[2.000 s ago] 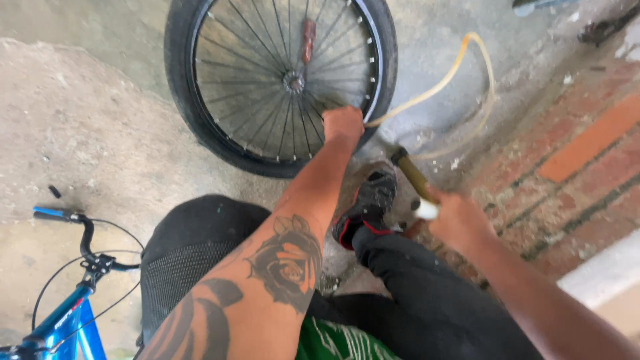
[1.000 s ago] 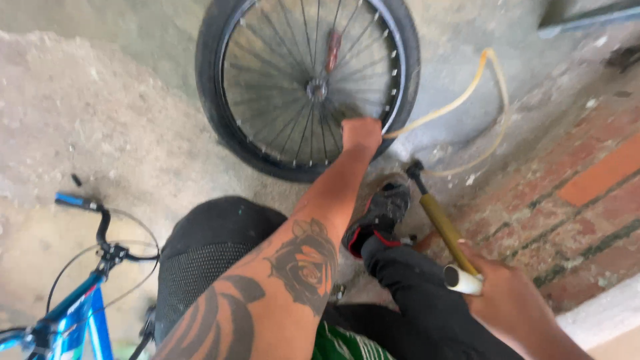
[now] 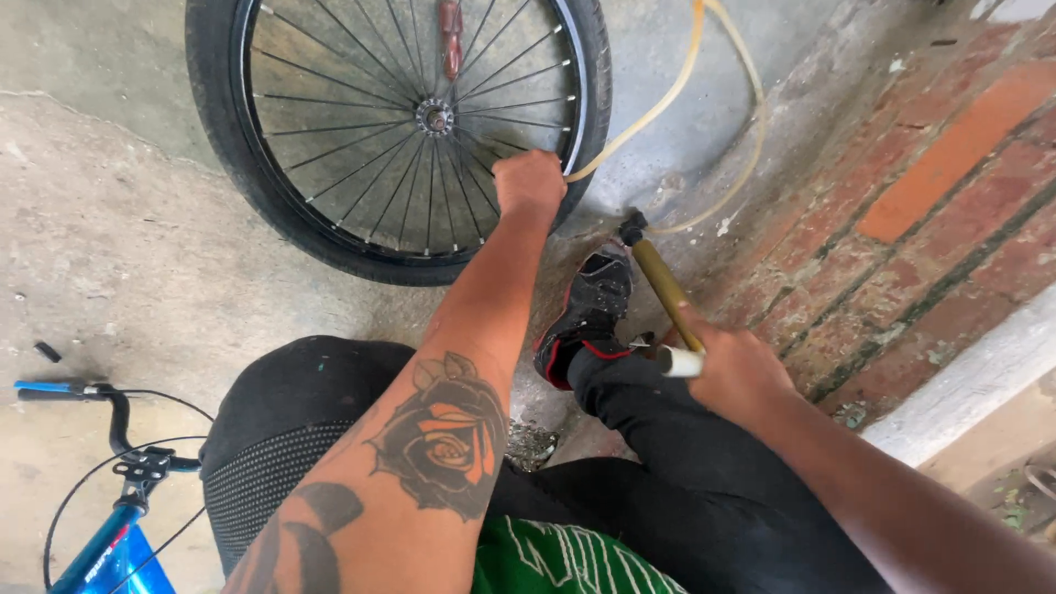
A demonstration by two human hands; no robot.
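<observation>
A bicycle wheel with a black tire (image 3: 221, 132) lies on the concrete floor, its hub (image 3: 435, 118) facing up. My left hand (image 3: 529, 181) is closed at the rim's inner edge, where the end of a yellowish rubber hose (image 3: 639, 124) meets it; what the fingers grip is hidden. The hose loops right and back to the black end of a brass-coloured hand pump (image 3: 665, 285). My right hand (image 3: 734, 363) is shut on the pump's near end, by its white handle (image 3: 681, 361). A dark red screwdriver handle (image 3: 451, 41) shows among the spokes, above the hub.
My black shoe (image 3: 598, 305) stands beside the pump. A blue bicycle frame (image 3: 115, 553) with its handlebar (image 3: 122, 425) is at the lower left, near a small black piece (image 3: 47, 352) on the floor. A worn brick strip (image 3: 924, 239) and white edge (image 3: 965, 379) run along the right.
The pump handle was drawn out from the barrel one second ago and now sits closer to it. My left hand stays at the rim. The view has shifted nearer to the wheel.
</observation>
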